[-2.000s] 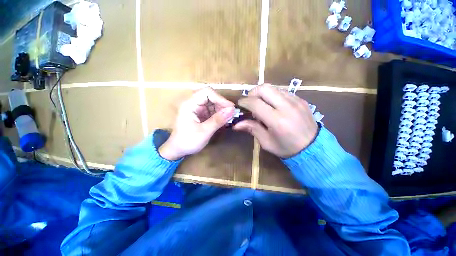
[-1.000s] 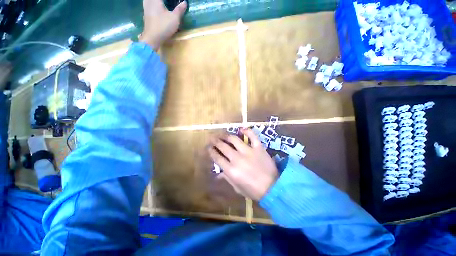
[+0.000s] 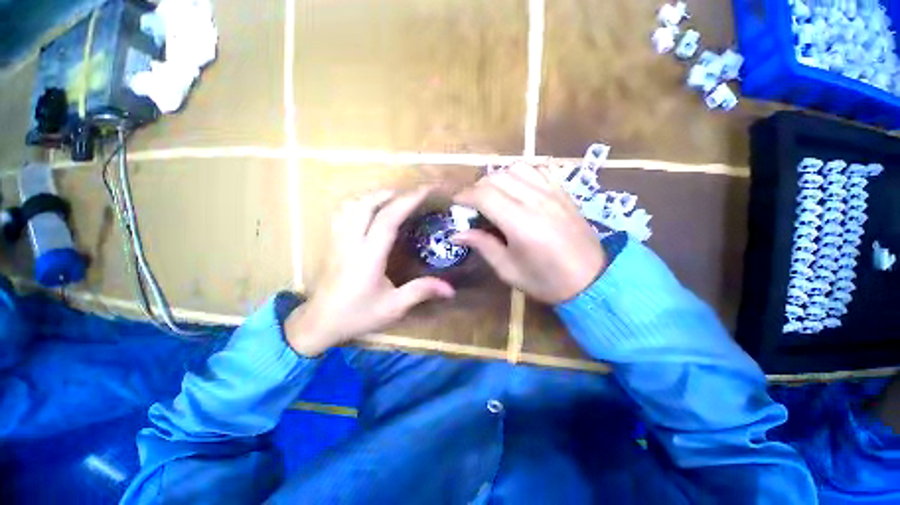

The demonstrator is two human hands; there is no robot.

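Observation:
A dark round dish [image 3: 441, 243] with shiny bits in its middle lies on the bench between my hands. My left hand [image 3: 363, 266] is at its left side, thumb and fingers apart around its edge; whether the fingers touch it is unclear. My right hand [image 3: 538, 229] is at its right side, with a small white part [image 3: 463, 216] at its fingertips, over the dish's upper right edge. More loose white parts [image 3: 614, 211] lie on the bench behind and to the right of my right hand, some partly hidden by it.
A blue bin [image 3: 760, 59] of white parts is at upper right, with a loose cluster [image 3: 714, 71] beside it. A black tray [image 3: 775, 256] with white parts in columns is at right. A control box [image 3: 84, 59], white lump [image 3: 181, 49], cables [image 3: 128, 227] and blue-ended cylinder [image 3: 49, 232] are at left.
My left hand has come back from the far edge of the bench to the middle. The dark dish now shows between my hands. The view has tilted down again.

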